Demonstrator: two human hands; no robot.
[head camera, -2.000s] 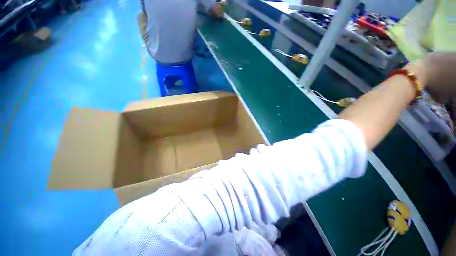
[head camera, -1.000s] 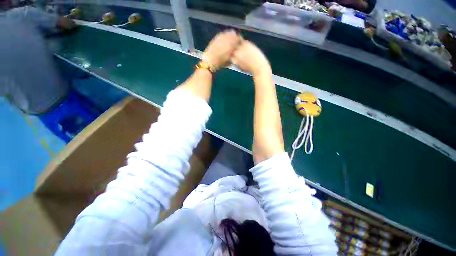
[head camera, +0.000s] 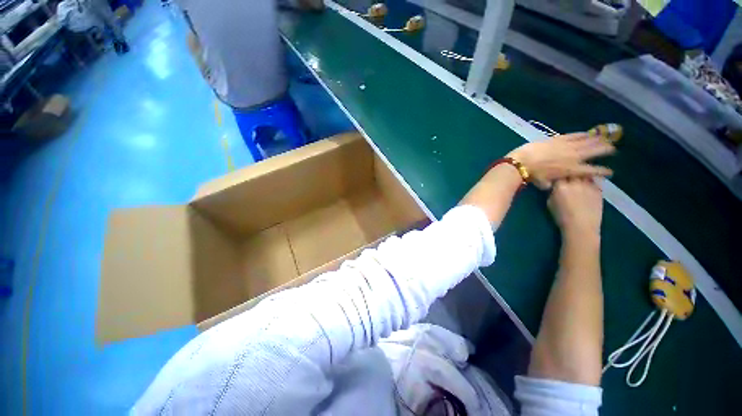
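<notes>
My left hand (head camera: 565, 159), with a red and gold bracelet, is stretched over the green worktop near the rail, its fingers spread and slightly blurred. My right hand (head camera: 578, 195) is bent just below it and touches or overlaps it; whether it holds anything is hidden. A yellow corded unit (head camera: 606, 132) lies beyond my left fingertips, its white cord trailing left. Another yellow unit (head camera: 673, 288) with blue and white marks lies on the worktop at the right, its looped white cord towards me.
An open empty carton (head camera: 293, 244) stands left of the worktop (head camera: 423, 138). A person sits on a blue stool (head camera: 268, 126) at the upper left. A white post (head camera: 491, 49) rises from the rail. More yellow units lie farther up the line. A translucent bin (head camera: 659, 93) is beyond the rail.
The view has swung left, bringing the carton's inside back into view. My hands, clasped together a second ago, now show the left fingers spread above the right hand.
</notes>
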